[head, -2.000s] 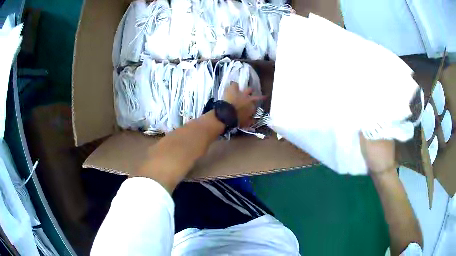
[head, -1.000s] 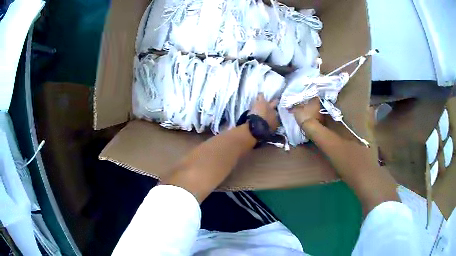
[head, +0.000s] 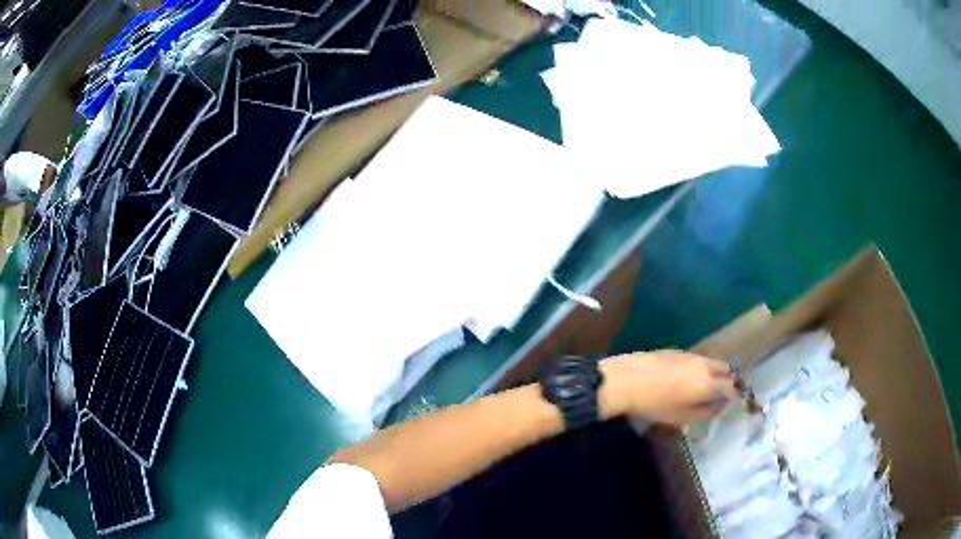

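Observation:
My left hand [head: 680, 387], with a black watch on the wrist, is over the near corner of the open carton [head: 915, 390]. Its fingers are curled and blurred, and I cannot tell whether they hold anything. White wrapped packets [head: 827, 426] stand in two rows in the carton, with a thin brown divider between them. My right hand is not in view. A wide stack of white sleeves [head: 443, 221] lies on the green-topped bench, and a second white stack [head: 659, 111] lies at its far edge.
Black panels [head: 248, 153] with pale edges and white cords lie in a loose pile on the bench's left. A brown cardboard sheet [head: 364, 153] lies under part of them. Something bright blue [head: 148, 47] is at the upper left. A white-sleeved person's hand [head: 47, 177] is at the left edge.
The view has swung left to the bench, so the carton is now at lower right. My right hand placed a packet in the carton and is now out of view. My left hand has left the packet row.

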